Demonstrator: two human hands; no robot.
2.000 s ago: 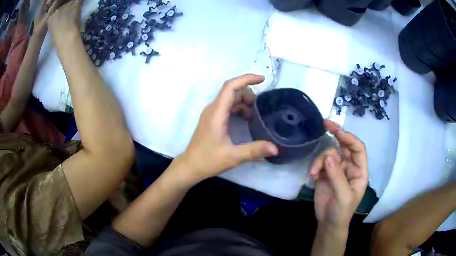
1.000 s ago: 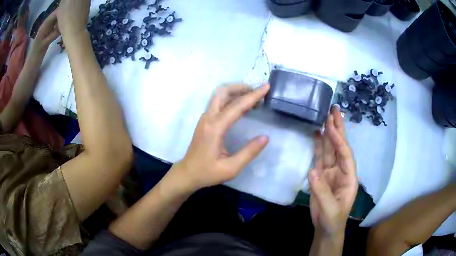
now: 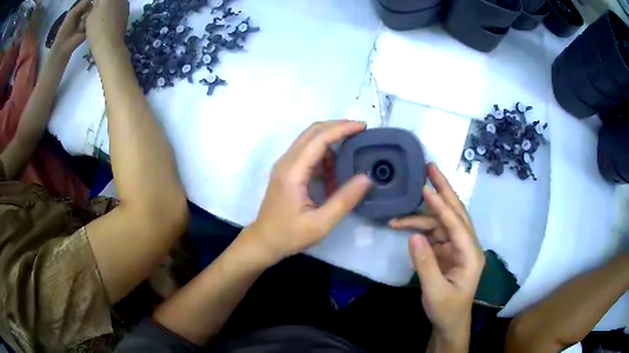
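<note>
One dark grey housing [image 3: 403,155] is held above the white-covered table. It shows a rounded-square face with a recessed square and a round hub with a dark hole. My left hand [image 3: 300,186] grips its left side, fingers behind the rim and thumb on the face near the hub. My right hand [image 3: 445,251] is at the lower right, fingertips touching the edge, thumb apart from it. A small pile of dark branched clips [image 3: 507,141] with pale dots lies to the right. The housing's far side is hidden.
A larger clip pile [image 3: 165,45] lies at the upper left. Housings [image 3: 479,21] stand at the back, and stacked housings [image 3: 590,65] stand at the right. A neighbour's arm [image 3: 138,138] reaches in at the left, and another forearm [image 3: 576,303] is at the lower right.
The housing first showed its open side, then stood on the table side-on. Now it is lifted nearer me, its recessed face towards me, and my left hand has closed on it.
</note>
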